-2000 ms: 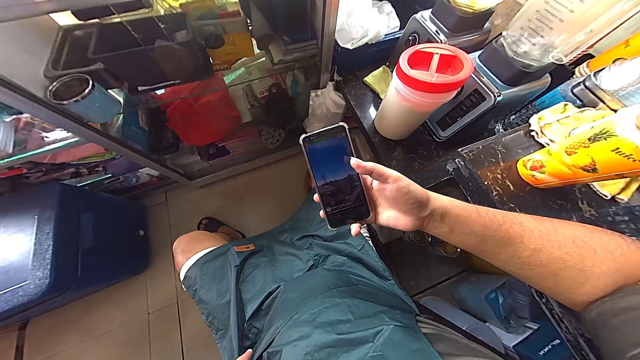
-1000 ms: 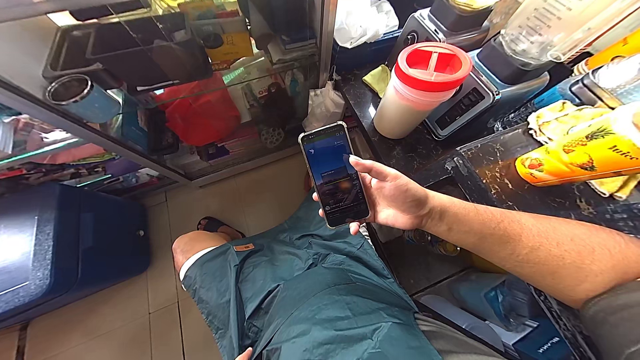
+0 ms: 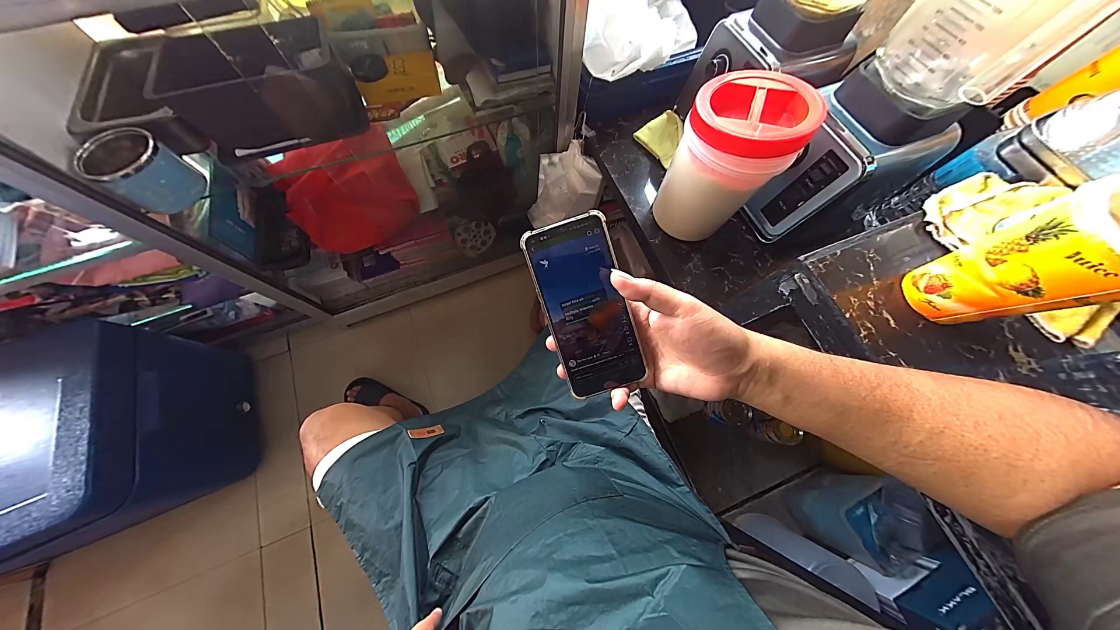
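My right hand [image 3: 691,337] holds a smartphone [image 3: 586,306] in a clear case upright above my lap, with the thumb over the right edge of its lit screen. Fingertips show along the phone's left edge. Of my left hand [image 3: 428,620] only a fingertip or two shows at the bottom edge, against the dark green apron [image 3: 542,516] on my lap; the rest is out of the frame. Beyond the phone, a plastic jug with a red lid [image 3: 704,188] and pale contents stands on the dark marbled counter [image 3: 626,149].
Blenders [image 3: 814,188] stand behind the jug. An orange juice-printed cup [image 3: 1006,258] lies on yellow cloths [image 3: 962,210] at the right. A glass display case [image 3: 437,284] fills the upper left, with a blue cooler box [image 3: 175,437] below it. Boxes and plastic lie under the counter.
The picture on the phone's screen has changed. My right hand holds the phone in nearly the same place.
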